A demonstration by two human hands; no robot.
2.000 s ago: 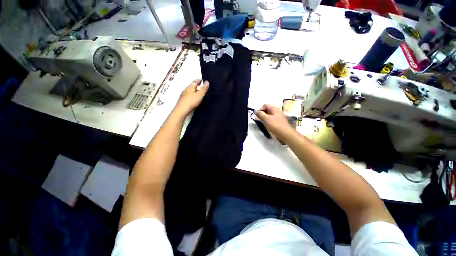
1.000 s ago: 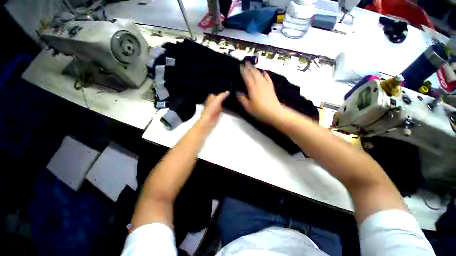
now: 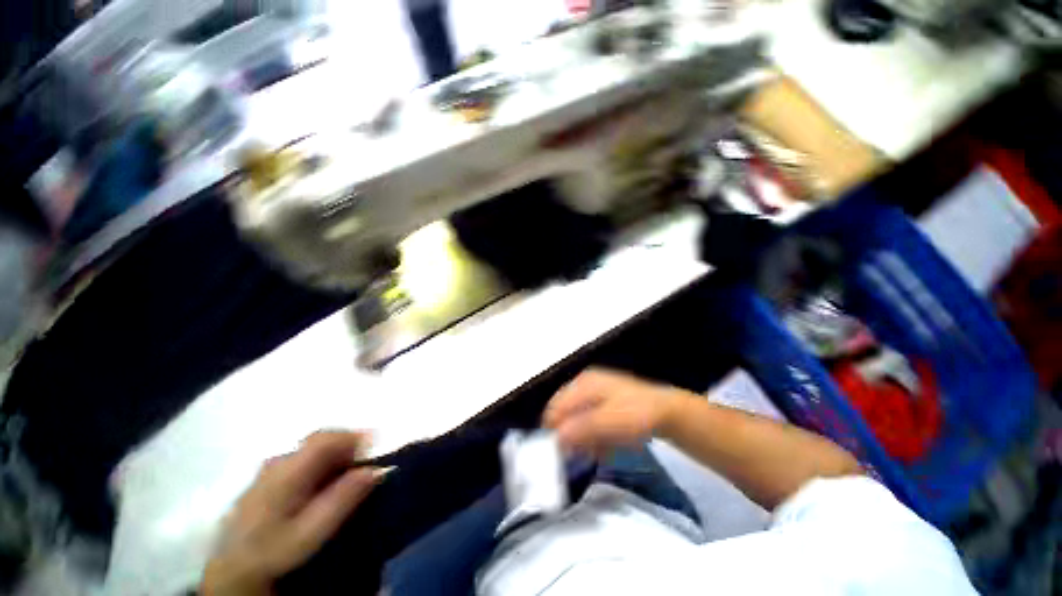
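My right hand (image 3: 606, 413) is over my lap, its fingers closed on a small white ticket-like piece (image 3: 537, 470); dark cloth may be with it, but blur hides this. My left hand (image 3: 305, 503) is at the table's front edge at the lower left, thumb and forefinger a little apart, with nothing seen in it. A large black cloth bundle (image 3: 163, 320) lies on the white table at the left. The sewing machine (image 3: 466, 151) stands beyond my hands, its needle area lit yellow. Dark cloth (image 3: 536, 235) sits under its arm.
A blue plastic crate (image 3: 943, 349) with red and white scraps stands at the right, below table height. A tan piece (image 3: 812, 134) and small items lie at the machine's right end. Red material and a white sheet are at the far right edge. The view is blurred.
The view has swung to the right. My hands have left the black bundle and moved to the table's front edge and lap. A white piece now shows at my right hand.
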